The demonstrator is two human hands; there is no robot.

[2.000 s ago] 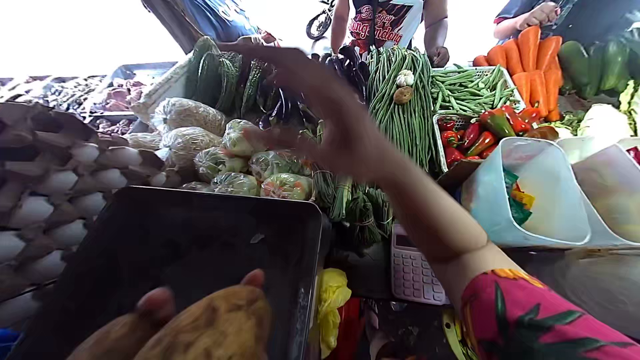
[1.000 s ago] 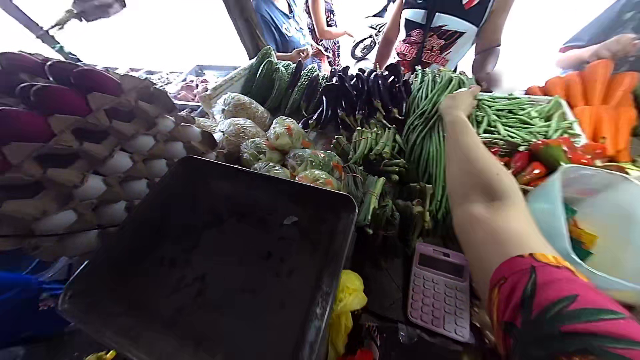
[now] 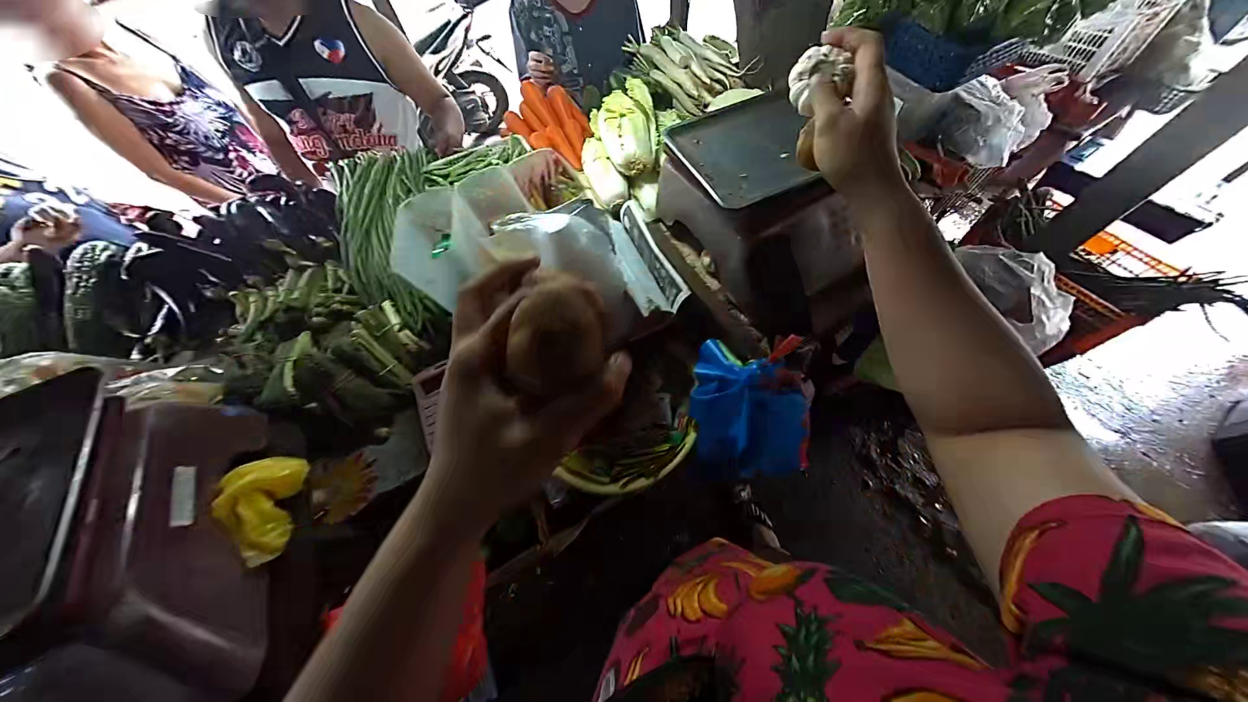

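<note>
My left hand point(image 3: 517, 390), at the centre, is closed around a brown potato-like vegetable point(image 3: 556, 334), held above the stall. At the upper right, my right hand point(image 3: 858, 117) grips a garlic bulb point(image 3: 817, 74), with a brownish round piece point(image 3: 806, 144) under it, partly hidden by the fingers. This hand is beside and above the flat metal platform of a second scale point(image 3: 736, 146). The first scale point(image 3: 146, 546), with its dark tray, stands at the lower left, away from both hands.
Long beans point(image 3: 375, 214), eggplants point(image 3: 273, 210), carrots point(image 3: 551, 122) and Chinese cabbage point(image 3: 624, 132) lie on the stall. A white plastic container point(image 3: 424, 244), a blue plastic bag point(image 3: 746, 409) and a yellow bag point(image 3: 255, 502) are nearer. People stand across the stall.
The view has swung right. My right hand was at the long beans and now holds garlic high at the right. My left hand, out of view one second ago, shows again with a brown vegetable.
</note>
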